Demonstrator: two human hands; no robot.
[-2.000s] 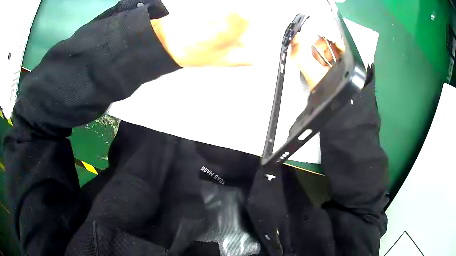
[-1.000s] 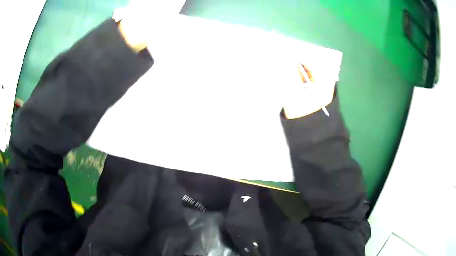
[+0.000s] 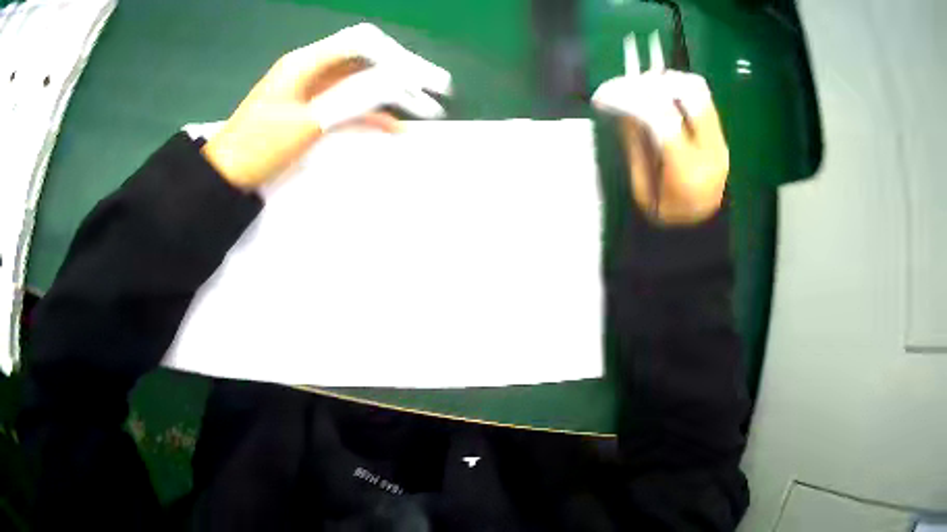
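My left hand [image 3: 301,109], with white finger cots, is over the far left edge of a plain white sheet [image 3: 415,260]. Its thumb and fingers are apart and nothing shows between them. My right hand [image 3: 675,145], also with white cots, is beyond the sheet's far right corner, blurred by motion. A thin dark line, which looks like the tweezers [image 3: 656,171], runs along its palm. Two short white prongs show beyond its fingers; whether they are the tweezer tips I cannot tell. No phone frame shows in either hand.
Green surface [image 3: 478,52] lies behind the sheet. A dark blurred bar [image 3: 559,52] crosses it between my hands. A thin dark curved thing [image 3: 679,31] is beyond my right hand. A marked white sheet [image 3: 47,114] is at far left, pale panels [image 3: 851,260] at right.
The phone frame near my right hand two seconds ago is gone from view. My left hand has come back into full view; my right hand has moved to the far right beyond the sheet.
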